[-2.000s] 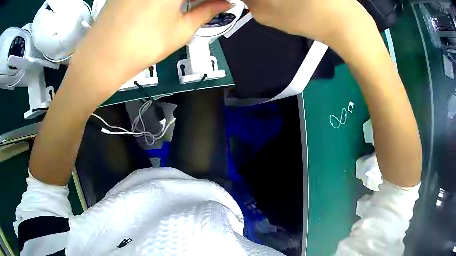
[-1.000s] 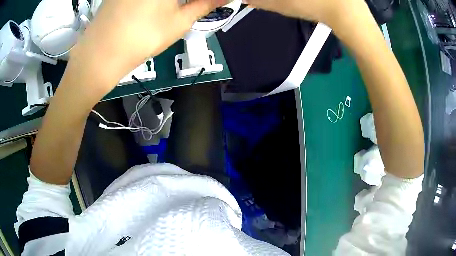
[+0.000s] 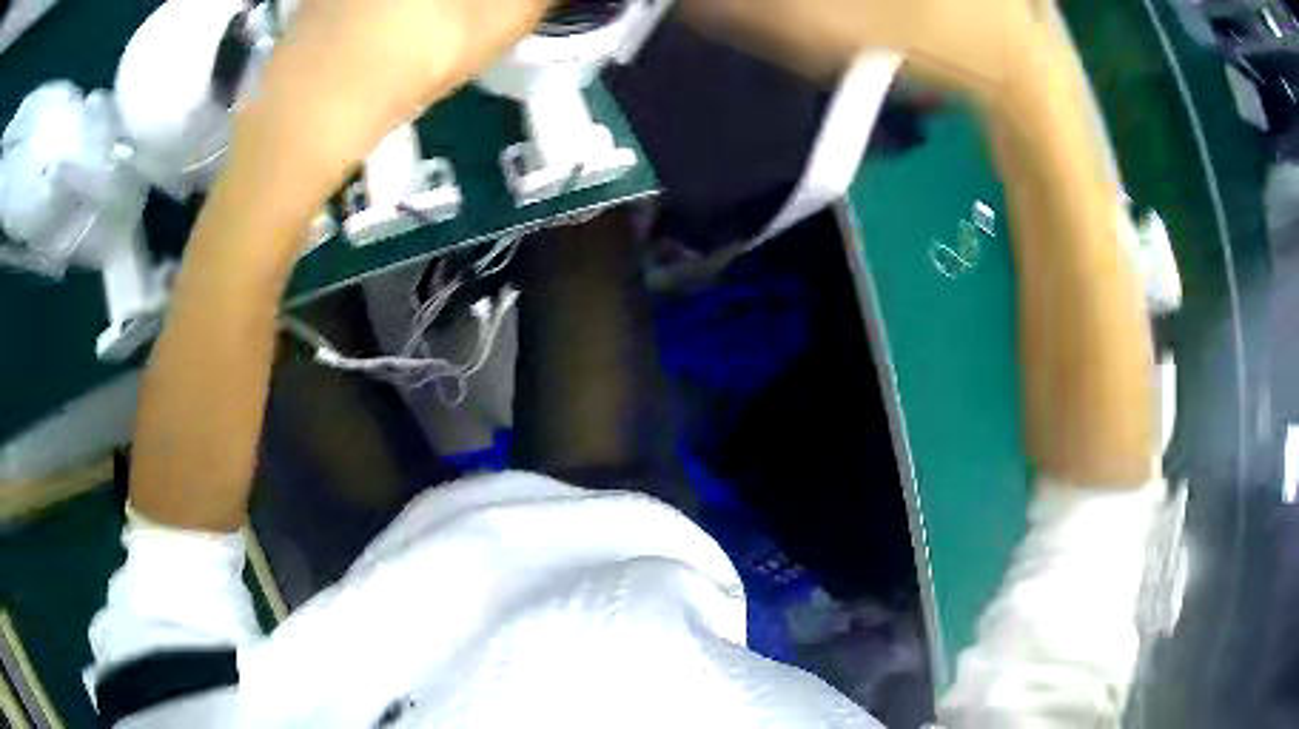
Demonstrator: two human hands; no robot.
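White security cameras stand on the green bench top. One camera is at the top centre, its slotted base near the mat's corner. My left hand is at the top edge beside this camera's head; its fingers are cut off. My right hand is also at the top edge, blurred and partly cut off, to the right of the camera. Whether either hand holds anything is hidden. Thin white power cables hang over the bench edge above the lap.
More cameras stand at the left. A long white label strip curls over the black area at centre right. A small tag on a thin cord lies on the right green mat. White objects are beyond my right forearm.
The view has shifted and blurred. My right hand has moved away from the camera's head to the right. The label strip's upper end now stands closer to that hand.
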